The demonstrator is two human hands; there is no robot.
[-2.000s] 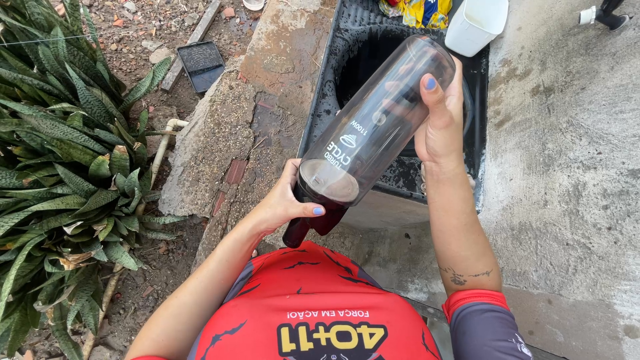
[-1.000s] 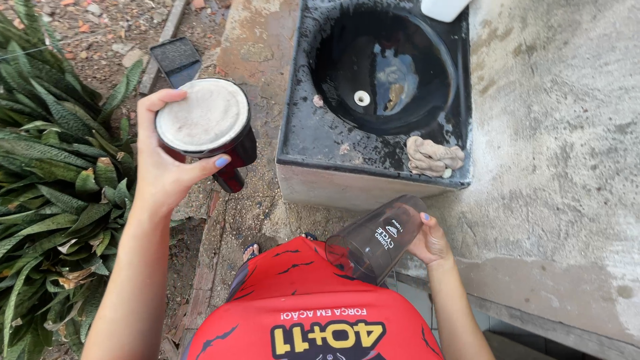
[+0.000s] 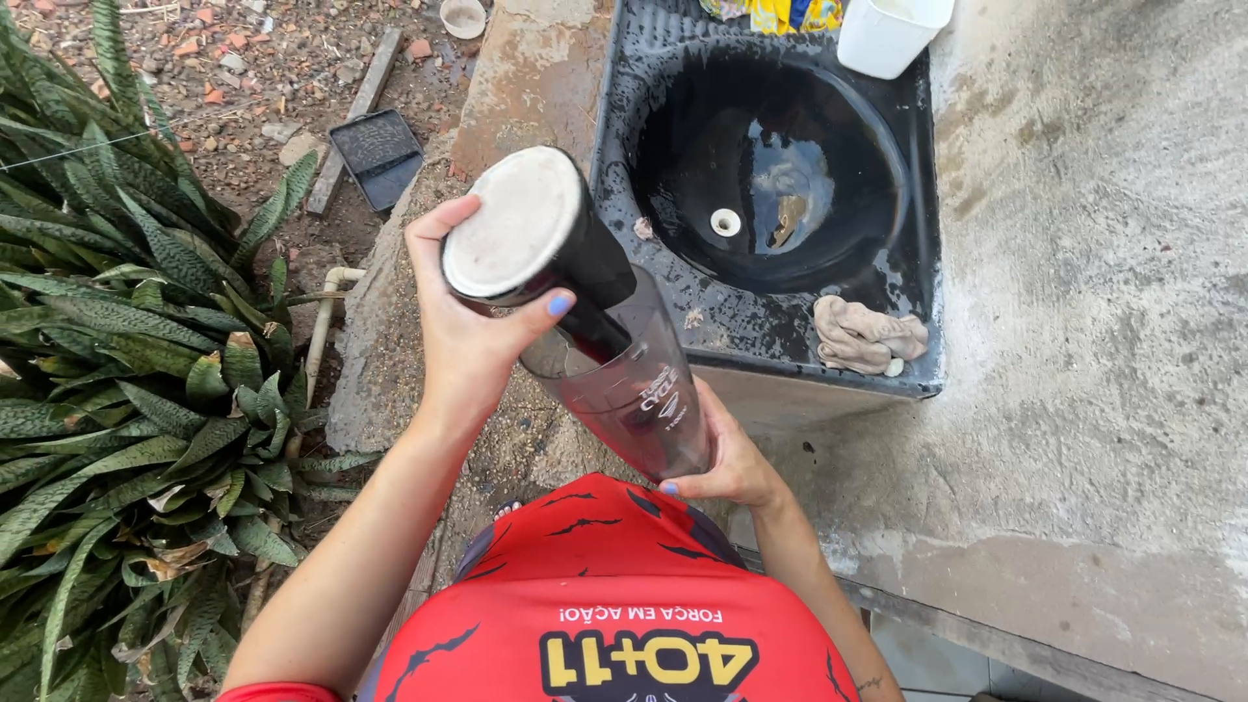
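My left hand [image 3: 478, 322] grips a black vacuum-cleaner filter unit [image 3: 597, 255] by its wide end, which is topped by a round whitish filter [image 3: 514, 222]. The unit's narrow dark end sits inside the mouth of a clear smoky plastic dust container [image 3: 643, 400], tilted with its opening up and to the left. My right hand [image 3: 726, 453] holds the container near its lower end, thumb in front and the other fingers partly hidden behind it. The container bears white lettering.
A black sink basin [image 3: 770, 166] lies ahead, with a crumpled beige cloth [image 3: 863, 334] on its near right corner. At its back are a white plastic tub [image 3: 892, 34] and a yellow packet [image 3: 795, 14]. A black tray [image 3: 376, 156], a pipe [image 3: 322, 327] and spiky plants [image 3: 146, 390] are left.
Two seconds ago the filter unit was at the container's mouth; one second ago they were held apart. Now its narrow end is inside the container, and my hands are closer together. The view has shifted.
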